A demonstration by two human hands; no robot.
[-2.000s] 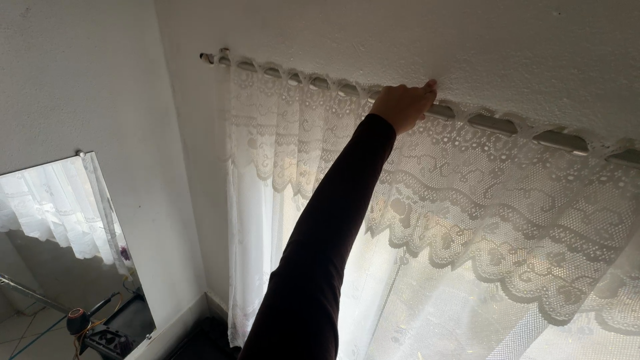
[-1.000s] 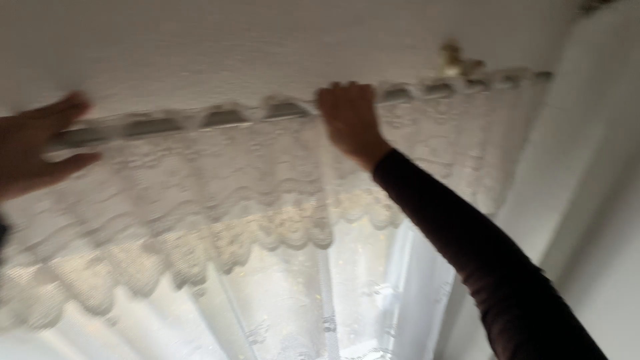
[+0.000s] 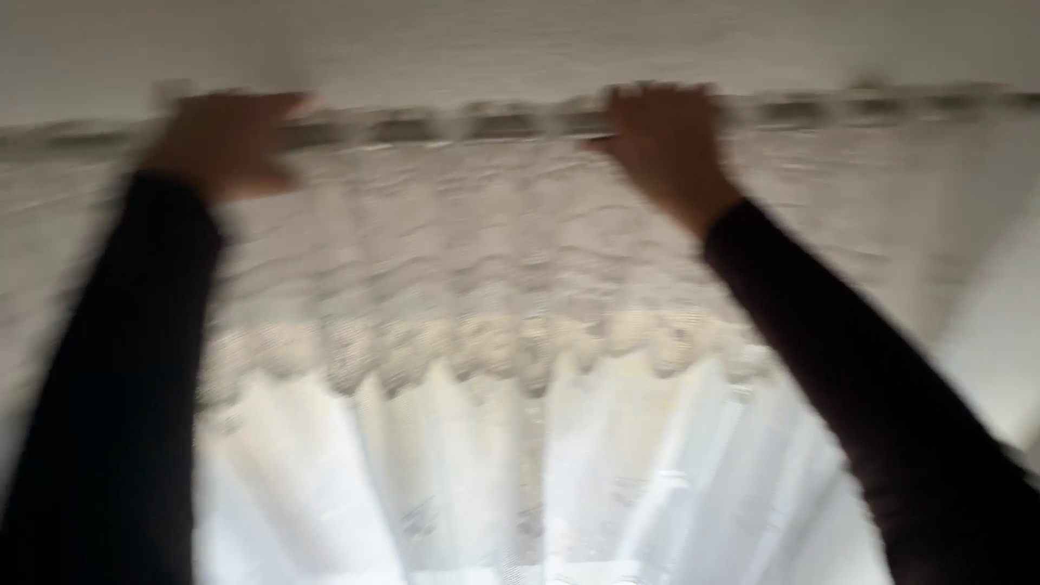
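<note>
A white lace valance (image 3: 487, 219) hangs from a curtain rod (image 3: 500, 123) that weaves through its top openings. Sheer white curtains (image 3: 471, 463) hang below and behind its scalloped edge. On the left, my left hand (image 3: 227, 146) is raised over the rod, blurred, with thumb and fingers apart; whether it touches the rod is unclear. Farther right, my right hand (image 3: 670, 146) grips the rod and the top of the valance, its fingers over the upper edge. The fabric between my hands lies in soft vertical folds.
A pale wall (image 3: 520, 49) runs above the rod. Near the rod's right part a small blurred bracket or fitting (image 3: 868, 84) shows. A light wall surface (image 3: 999, 309) stands at the right edge.
My left hand, at the far left edge one second ago, now shows fully over the rod with its dark sleeve. The view has swung right since the first frame, where a mirror showed.
</note>
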